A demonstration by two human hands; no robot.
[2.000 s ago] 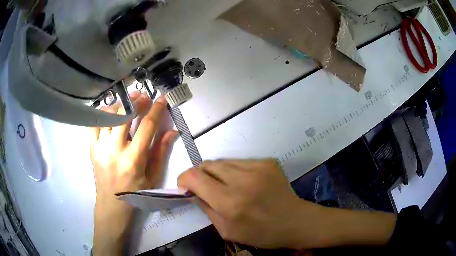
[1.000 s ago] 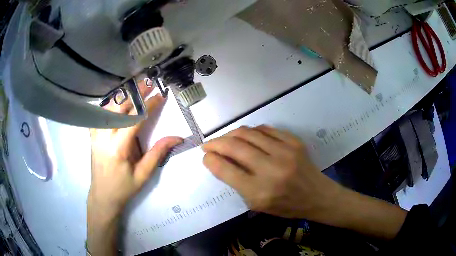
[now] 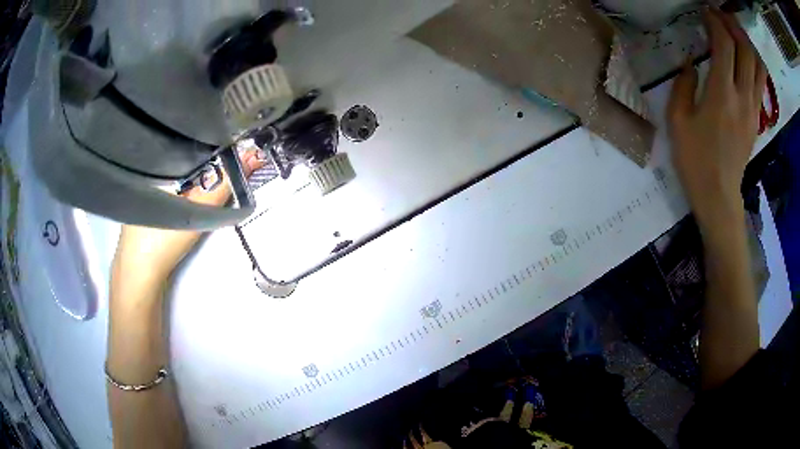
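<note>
My left hand (image 3: 189, 203) reaches behind the sewing machine head, its fingers mostly hidden near the needle area. A small part of grey striped fabric (image 3: 263, 173) shows beside those fingertips; whether they grip it is hidden. My right hand (image 3: 721, 118) is at the far right, fingers stretched and thumb apart, over the red-handled scissors (image 3: 769, 103). Part of a red handle shows beside the hand, and no grip on it is visible. The off-white machine head (image 3: 132, 188) covers the upper left.
A frayed brown-grey scrap cloth (image 3: 535, 53) lies on the machine bed. The white table (image 3: 377, 324) has a printed ruler near its front edge. A white rounded body (image 3: 68, 263) stands at the left. My right forearm hides most of the grey pieces below the table at right.
My right hand has left the fabric and moved far right to the scissors. The fabric no longer shows in front of the needle area. My left hand has moved further behind the machine head.
</note>
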